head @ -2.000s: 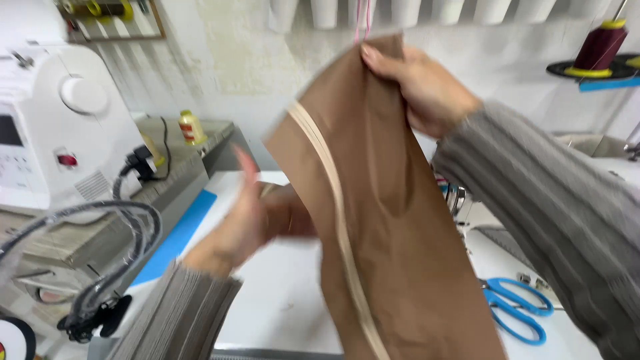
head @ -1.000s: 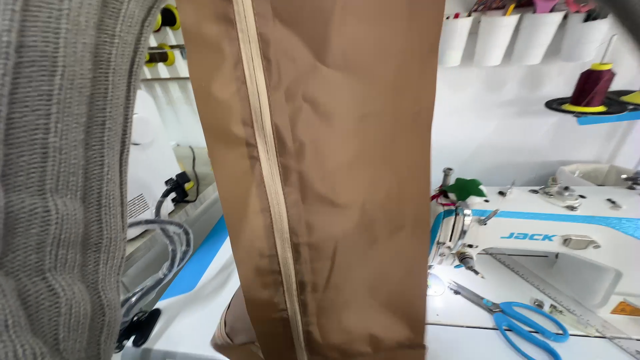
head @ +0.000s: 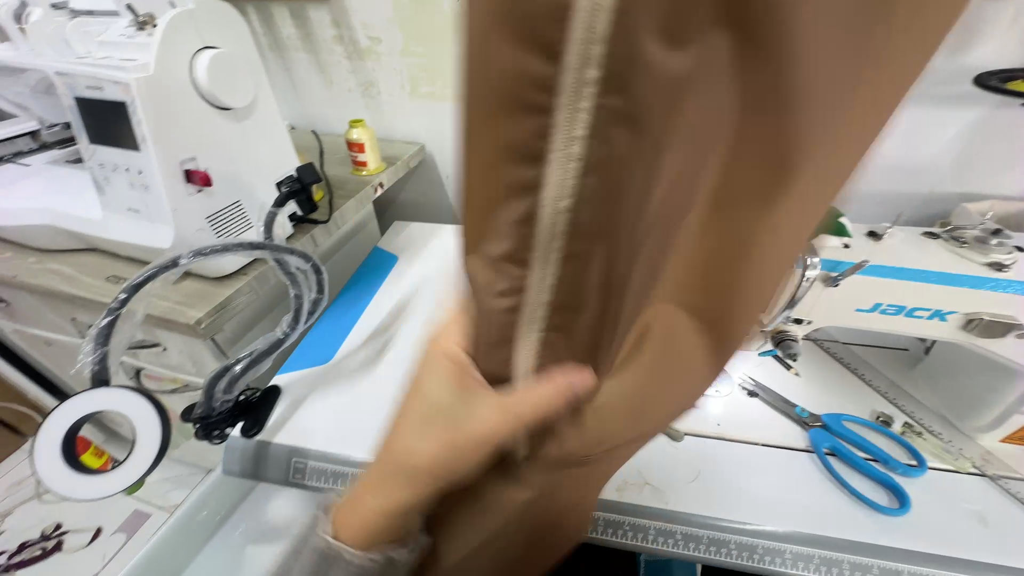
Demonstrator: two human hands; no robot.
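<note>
A long piece of brown fabric hangs upright before me and runs out of the top of the view. Down its left part goes a beige zipper. Near the fabric's lower end, my left hand grips it, thumb lying across the front over the zipper's lower part; the fingers behind are hidden, and the hand is blurred. My right hand is out of view. Blue-handled scissors lie on the sewing table at the right, apart from the fabric.
At the right stands a Jack sewing machine, a metal ruler on its bed. To the left are a white sewing machine, a yellow thread cone and a ring lamp on a flexible neck. A printed scale edges the table.
My left hand, not seen one second ago, now grips the lower fabric. The right hand, at the fabric's top two seconds ago, has left the view. The view has swung left.
</note>
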